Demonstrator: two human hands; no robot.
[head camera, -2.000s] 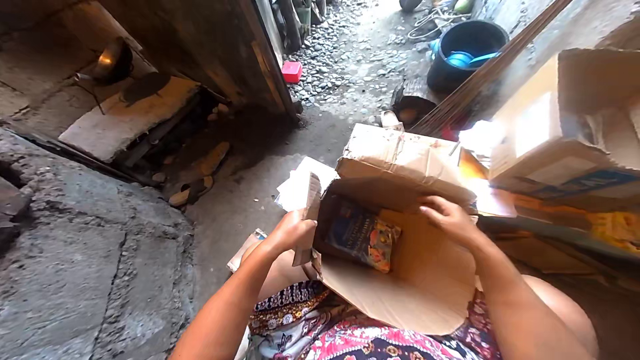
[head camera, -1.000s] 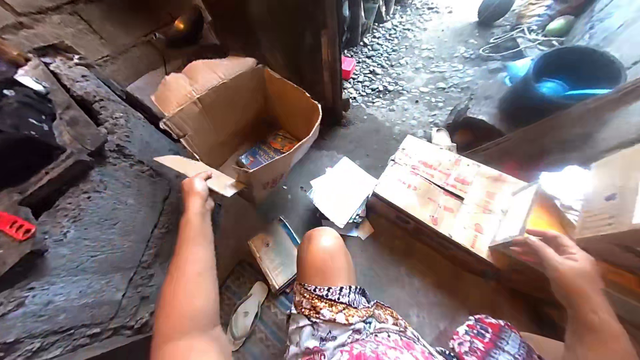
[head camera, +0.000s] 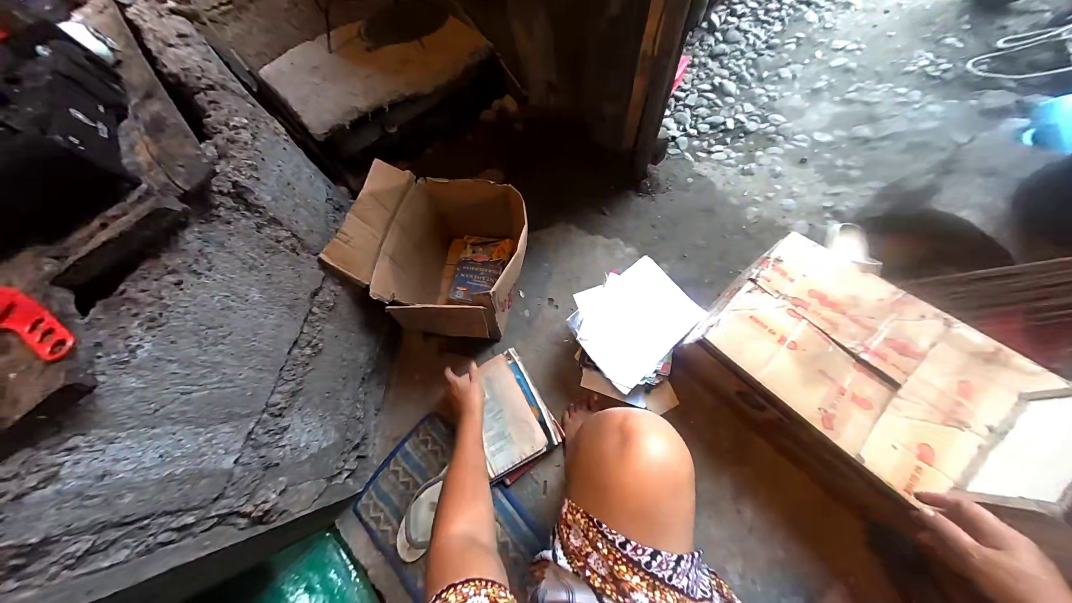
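My left hand (head camera: 466, 392) reaches down at the left edge of a stack of worn books (head camera: 512, 419) on the floor, fingers apart; whether it touches them I cannot tell. Beyond it stands an open cardboard box (head camera: 419, 243) with books (head camera: 480, 272) inside. At the lower right, my right hand (head camera: 963, 532) rests at the near edge of a flat, printed cardboard carton (head camera: 888, 360); a firm hold on it is not clear. Between the two boxes lies a loose pile of white papers (head camera: 636, 322) with cardboard beneath.
A rough concrete ledge (head camera: 193, 352) runs along the left, with a red plastic object (head camera: 35, 324) on it. A slipper (head camera: 419, 519) lies on a patterned mat (head camera: 394, 477) beside my left forearm. A wooden post (head camera: 649, 84) stands beyond the open box, near gravel (head camera: 729, 92).
The open box, earlier between my hands over my lap, now stands on the floor at the left. My left hand has let go of its flap and moved down to the books. The view has shifted.
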